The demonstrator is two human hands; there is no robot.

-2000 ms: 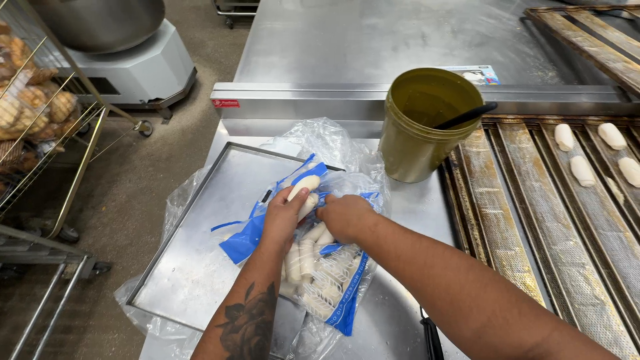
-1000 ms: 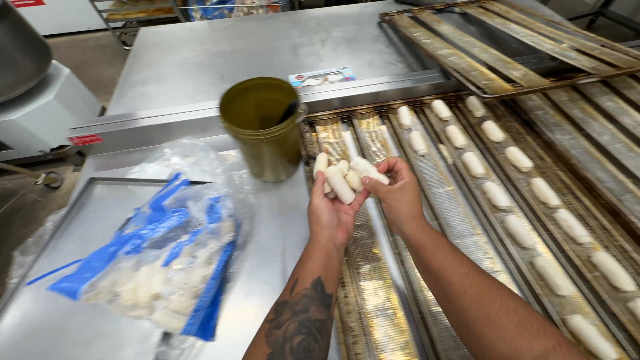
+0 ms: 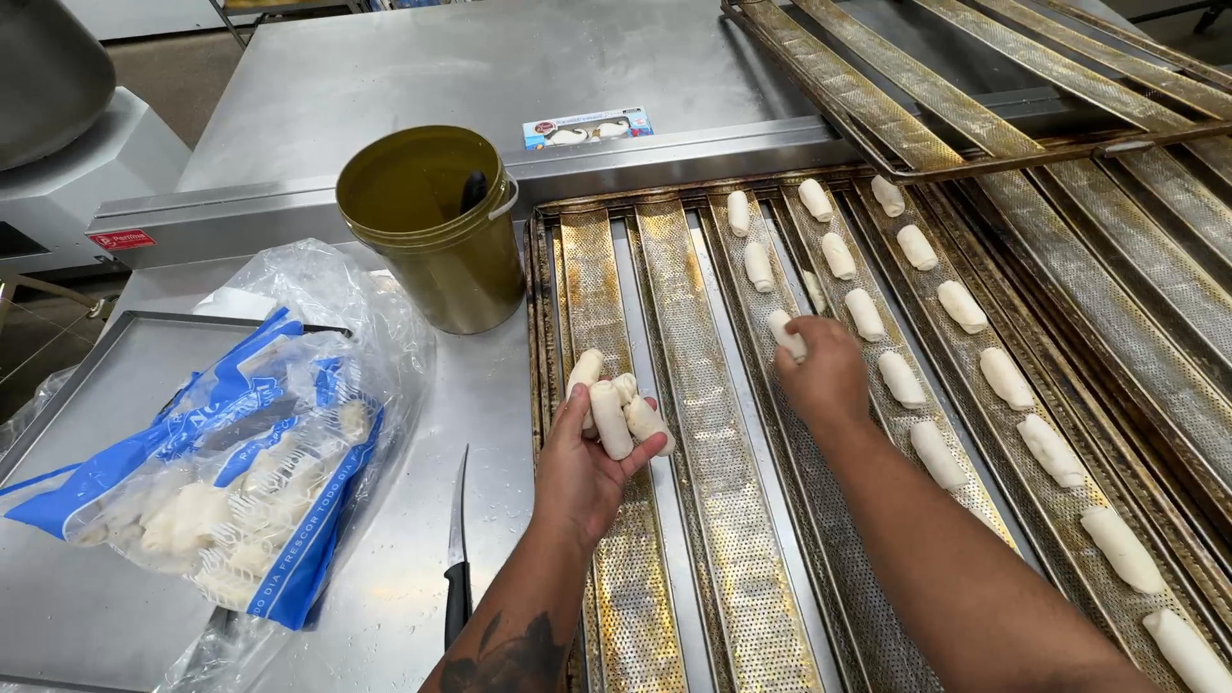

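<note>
My left hand (image 3: 587, 472), palm up, holds several short white dough rolls (image 3: 609, 420) above the left channels of a perforated baguette pan (image 3: 717, 481). With its fingers, my right hand (image 3: 823, 371) grips one dough roll (image 3: 786, 335) at the third channel, in line below two rolls lying there. Several more rolls (image 3: 902, 378) lie spaced along the two channels to the right. At the left, a clear and blue plastic bag (image 3: 279, 452) with more dough pieces inside rests partly on a flat metal tray (image 3: 115, 385).
An olive plastic bucket (image 3: 433, 241) with a black handle inside stands behind the pan's left corner. A knife (image 3: 458, 568) lies on the steel table left of the pan. Another channelled pan (image 3: 924, 96) sits at the back right. A small printed packet (image 3: 587, 129) lies behind the bucket.
Two seconds ago both hands were at the bag; one second ago they were together over the pan with several rolls. My right hand has since moved right with one roll. The view has shifted right.
</note>
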